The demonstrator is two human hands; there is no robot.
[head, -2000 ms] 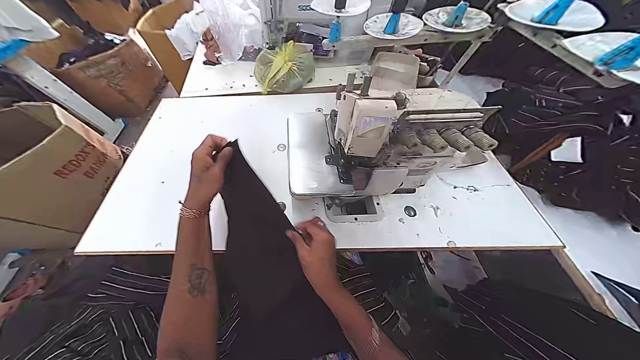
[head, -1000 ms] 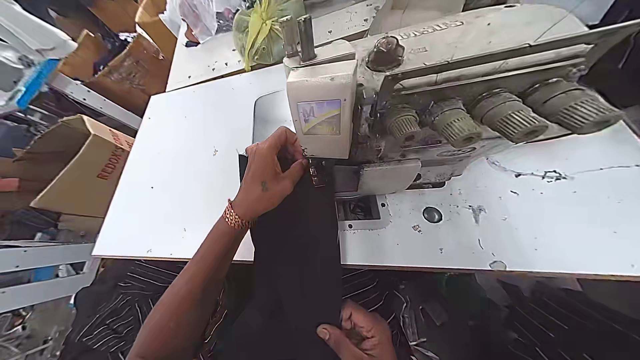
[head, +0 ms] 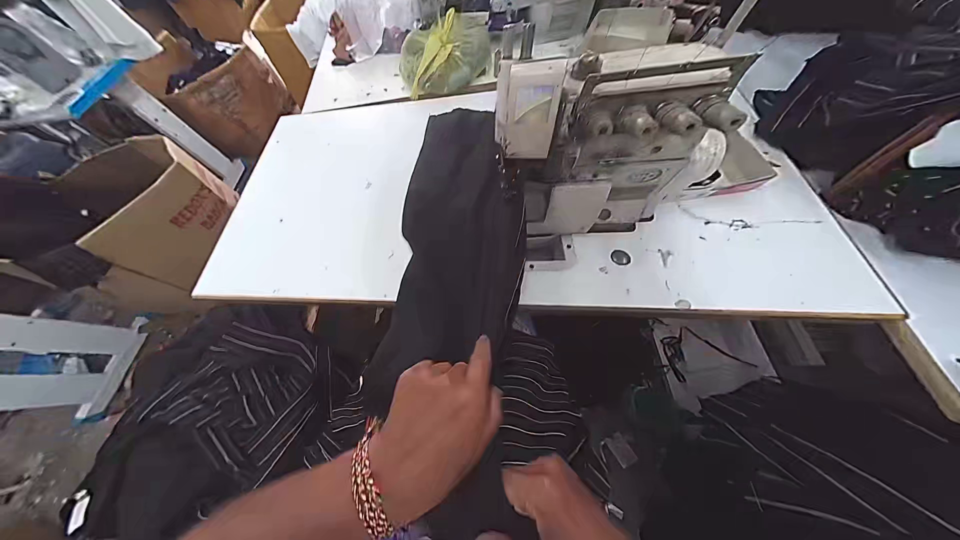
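Note:
A long black fabric piece (head: pixel 457 225) lies over the white table's front edge, its far end beside the needle area of an overlock sewing machine (head: pixel 637 135). Its right edge runs under the machine's head. My left hand (head: pixel 442 435), with a beaded bracelet at the wrist, rests on the hanging part of the fabric, index finger pointing forward along it; whether it pinches the cloth is not clear. Lower and to the right, my right hand (head: pixel 551 491) is curled at the fabric's right edge, blurred, with its fingertips closed on the cloth.
The white tabletop (head: pixel 322 210) carries the machine. Behind stands a tied yellow-green plastic bag (head: pixel 444 56). Cardboard boxes (head: pixel 161 217) are at left, near a white metal frame (head: pixel 67 360). Striped dark garments (head: pixel 247 390) hang below the table edge; more dark cloth (head: pixel 847 112) is piled at right.
My left hand has come back from beside the machine's needle area to the cloth in front of the table. The fabric's far end now extends past the needle area. The view has moved back.

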